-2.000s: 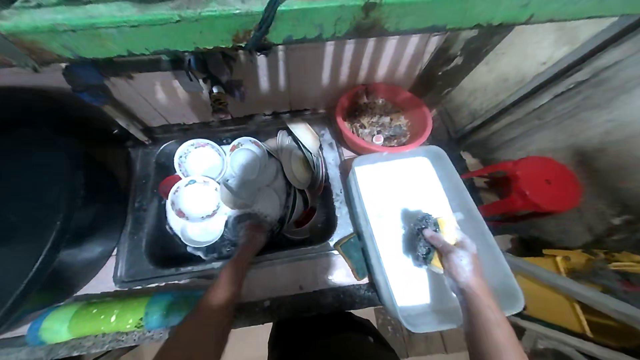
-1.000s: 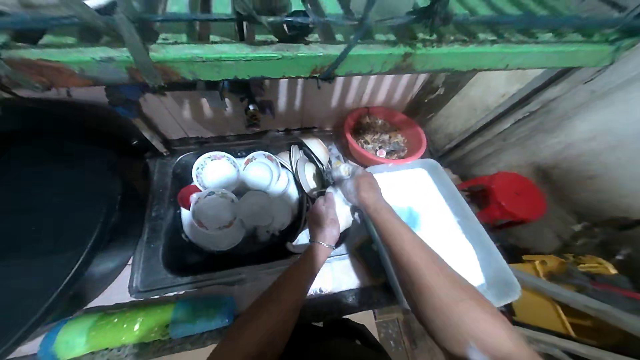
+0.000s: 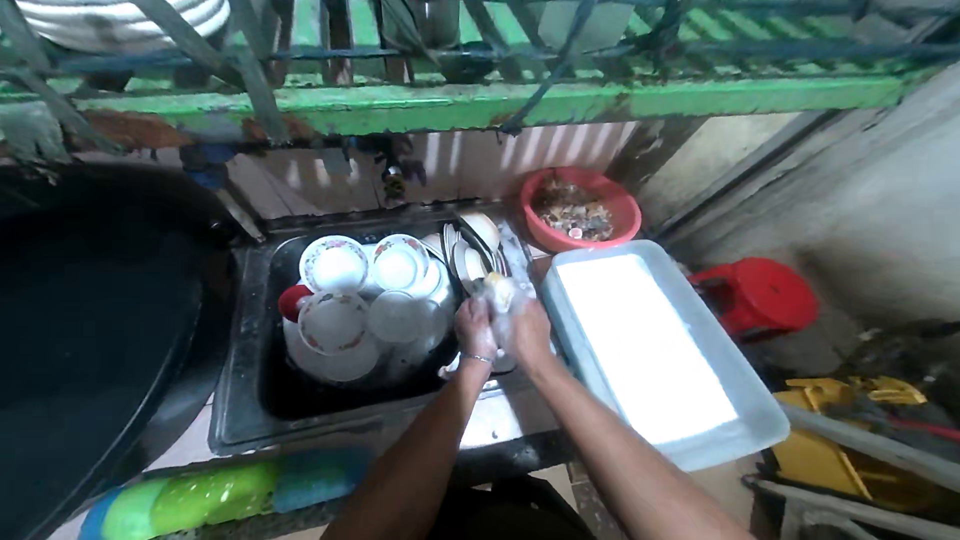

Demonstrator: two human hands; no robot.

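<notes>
Over the right edge of the black sink (image 3: 247,375), my left hand (image 3: 475,326) and my right hand (image 3: 529,330) are close together. Between them is a foam-covered item (image 3: 501,289) with a yellowish patch, perhaps a sponge; foam and motion blur hide its shape. Beside the hands, plates and a bowl (image 3: 480,229) lean on edge at the sink's right side. Flower-rimmed white bowls (image 3: 334,264), a translucent bowl (image 3: 397,316) and a red cup (image 3: 293,302) are piled at the sink's left and middle.
A translucent tub (image 3: 559,300) with bright glare inside stands right of the sink. Behind it is a red basin (image 3: 634,217) of food scraps. A red stool (image 3: 776,296) is farther right, a large black tub (image 3: 97,345) at left. The green shelf (image 3: 450,105) crosses above the tap (image 3: 393,182).
My right hand has moved left, from over the translucent tub with a yellow sponge to beside my left hand. My left hand has moved right from the piled bowls. The view has shifted to show more shelf.
</notes>
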